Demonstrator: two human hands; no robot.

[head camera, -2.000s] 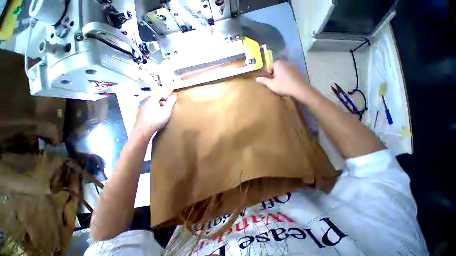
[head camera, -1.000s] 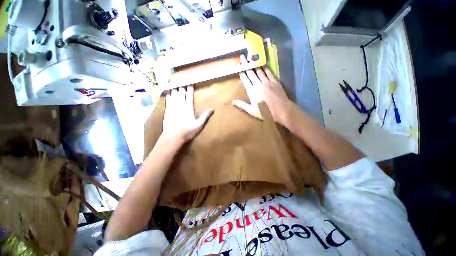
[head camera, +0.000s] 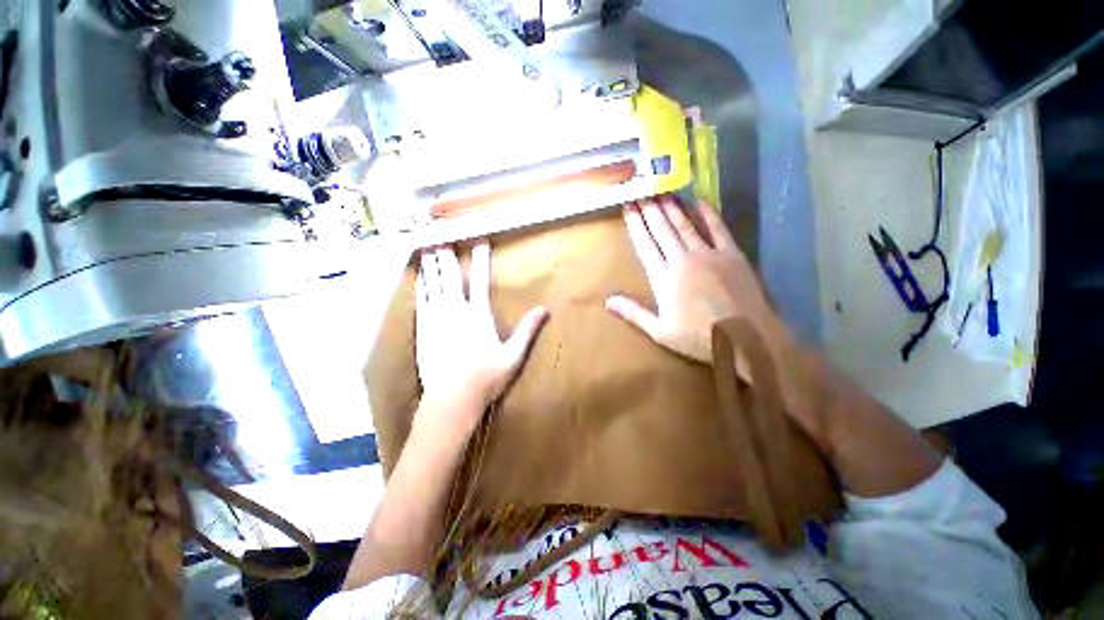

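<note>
The brown bag body (head camera: pixel 581 388) lies from the clamp down over my lap. Its far edge is under the white clamp frame (head camera: pixel 533 208) with yellow end pieces; a reddish-brown strip shows in the slot. My left hand (head camera: pixel 460 327) lies flat on the bag, fingertips at the frame's near edge. My right hand (head camera: pixel 690 273) lies flat on the bag near the yellow end. Both have fingers spread and grip nothing. A brown strap (head camera: pixel 751 424) hangs over my right wrist.
The sewing machine head (head camera: pixel 157 206) is at upper left. A brown bag pile (head camera: pixel 85 472) with a loop is at lower left. At right are thread snips (head camera: pixel 898 269) on a dark cord, a blue-handled tool (head camera: pixel 993 317) on clear plastic, and a grey-framed screen (head camera: pixel 969 61).
My hands have gone from holding the bag's sides near the clamp to lying flat on it. The strap now hangs at my right wrist. The machine head appears larger and closer.
</note>
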